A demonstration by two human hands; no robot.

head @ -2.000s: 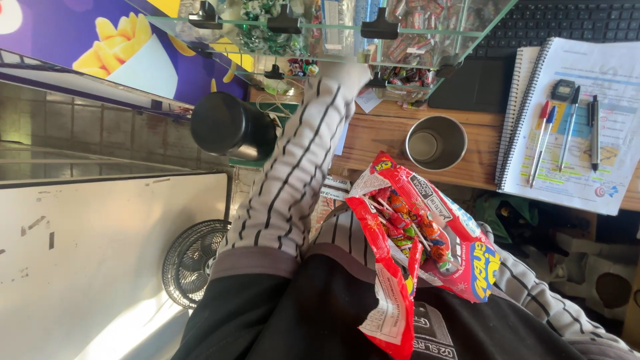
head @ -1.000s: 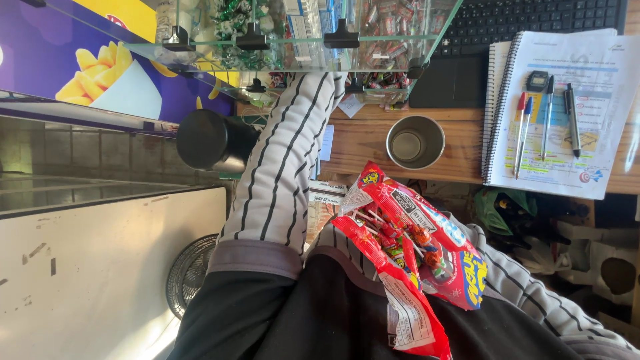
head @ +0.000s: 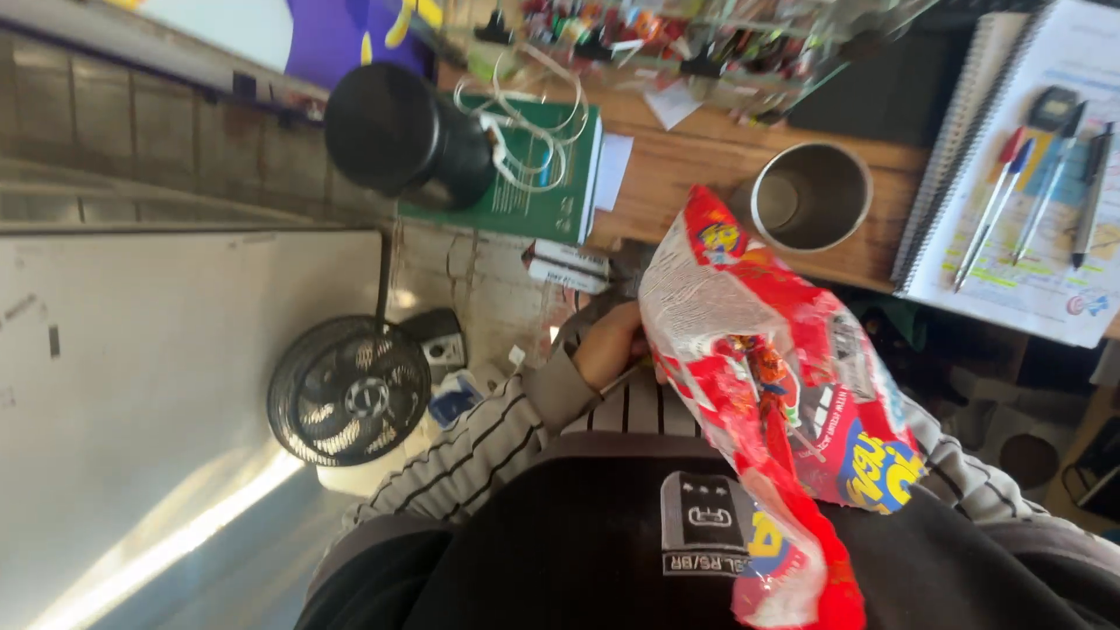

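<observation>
An open red plastic candy bag (head: 822, 359) with wrapped lollipops (head: 770, 376) inside stands over my lap, its torn top flap hanging down in front of my dark vest. My left hand (head: 610, 346) is at the bag's left edge, its fingers partly hidden behind the plastic; a thin pale stick shows by it, and its grip cannot be made out. My right sleeve (head: 962, 464) runs behind the bag's right side, and my right hand is hidden. Beyond the bag, a glass display shelf (head: 691, 66) with black clips holds more wrapped candies (head: 643, 24).
On the wooden desk (head: 709, 162) are a steel cup (head: 812, 197), a spiral notebook (head: 1006, 219) with pens, and a green book (head: 560, 201) beneath a white cable (head: 525, 157) and a black cylindrical container (head: 385, 131). A black fan (head: 350, 389) stands lower left by a white panel (head: 175, 350).
My left arm, which reached forward to the glass shelf, has come back toward my body, and the hand is now beside the candy bag. The view has shifted.
</observation>
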